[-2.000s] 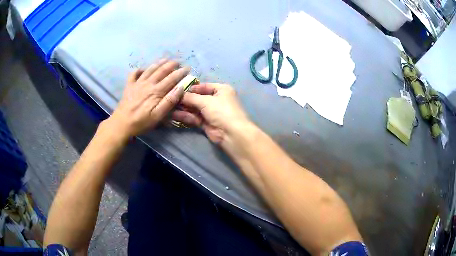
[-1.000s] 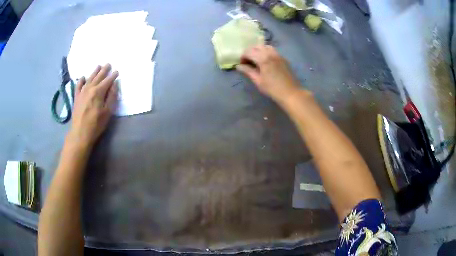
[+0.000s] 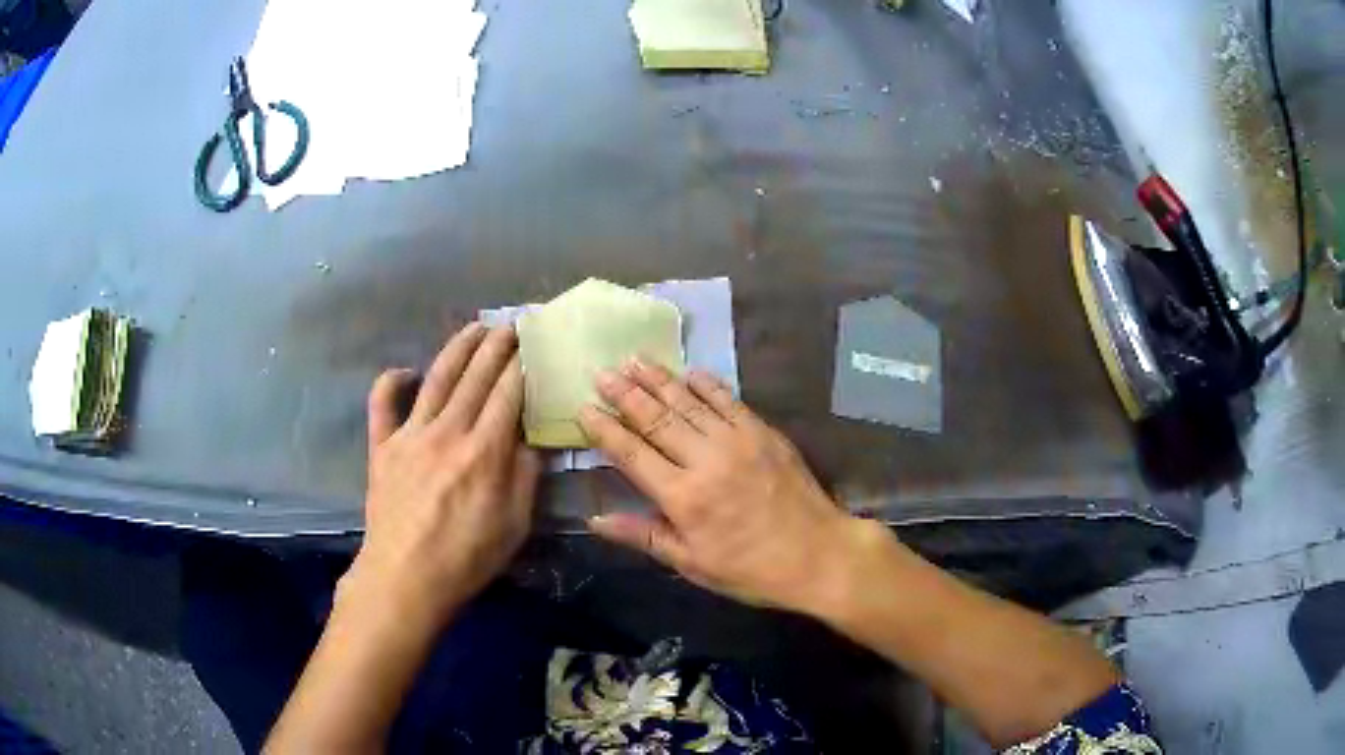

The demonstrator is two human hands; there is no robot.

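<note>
A pale yellow-green pocket piece [image 3: 590, 347], pointed end away from me, lies on a white backing piece [image 3: 711, 325] near the table's front edge. My left hand [image 3: 450, 457] lies at the left side of the pieces, fingertips on the backing and by the pocket piece's edge. My right hand [image 3: 708, 479] lies with its fingertips flat on the lower right of the pocket piece. The hands press on the fabric and do not grasp it. The grey pressing template [image 3: 888, 369], with a pale label strip, lies flat to the right.
An iron [image 3: 1158, 317] with its cord rests at the right. Green-handled scissors [image 3: 251, 145] lie at the left edge of a stack of white pieces [image 3: 369, 96]. A finished stack [image 3: 86, 379] stands at the left edge. A yellow-green stack [image 3: 701, 37] lies at the top.
My left hand has left the white stack and my right hand has left the yellow-green stack. Both are now at the front, where a pocket piece lies on a white backing piece.
</note>
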